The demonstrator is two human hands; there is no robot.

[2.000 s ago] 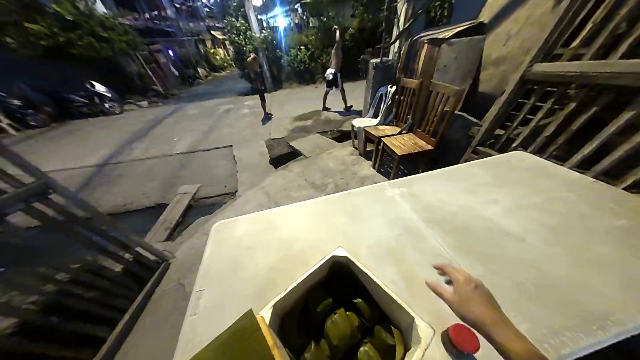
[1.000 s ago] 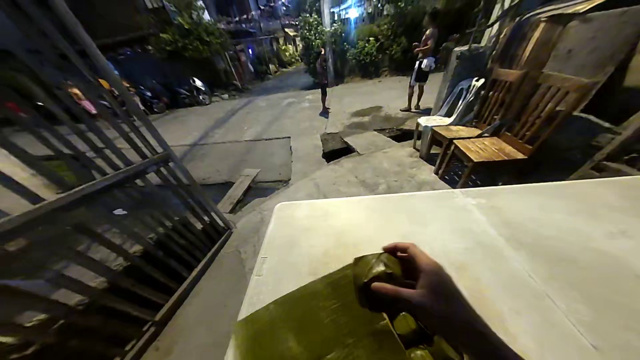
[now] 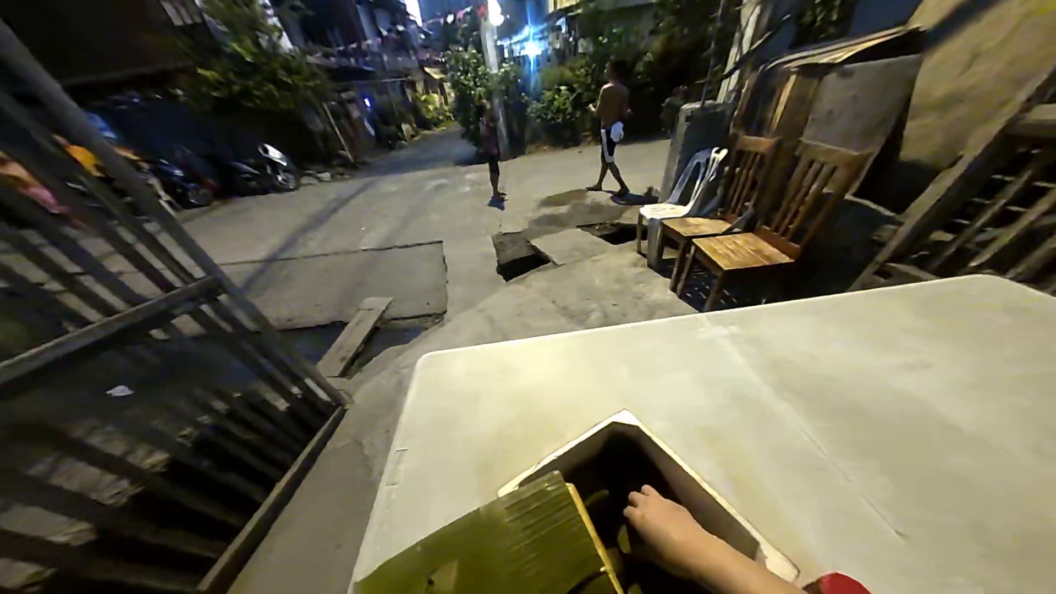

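Note:
A white open box [image 3: 718,503], perhaps foam, stands on the near part of a pale folding table [image 3: 833,371]. My right hand [image 3: 664,524] reaches down into it with the fingers bent; the fingertips are in shadow, so whether they hold anything does not show. Dark green leaf-wrapped bundles [image 3: 623,540] lie in the box, mostly hidden by shadow and my hand. A broad green banana leaf piece [image 3: 495,544] with a yellowish edge covers the box's left side. My left hand is out of the frame.
A red lid [image 3: 837,584] shows right of my forearm. Beyond the table stand wooden chairs [image 3: 742,252] and a white plastic chair [image 3: 681,202]. A slatted gate [image 3: 247,429] is at the left. Two people [image 3: 612,115] are on the street, near a broken pavement hole [image 3: 518,256].
One second ago my right hand held a leaf-wrapped bundle above the leaf piece; now the hand is down inside the box. Two seconds ago it was over the table, right of the box.

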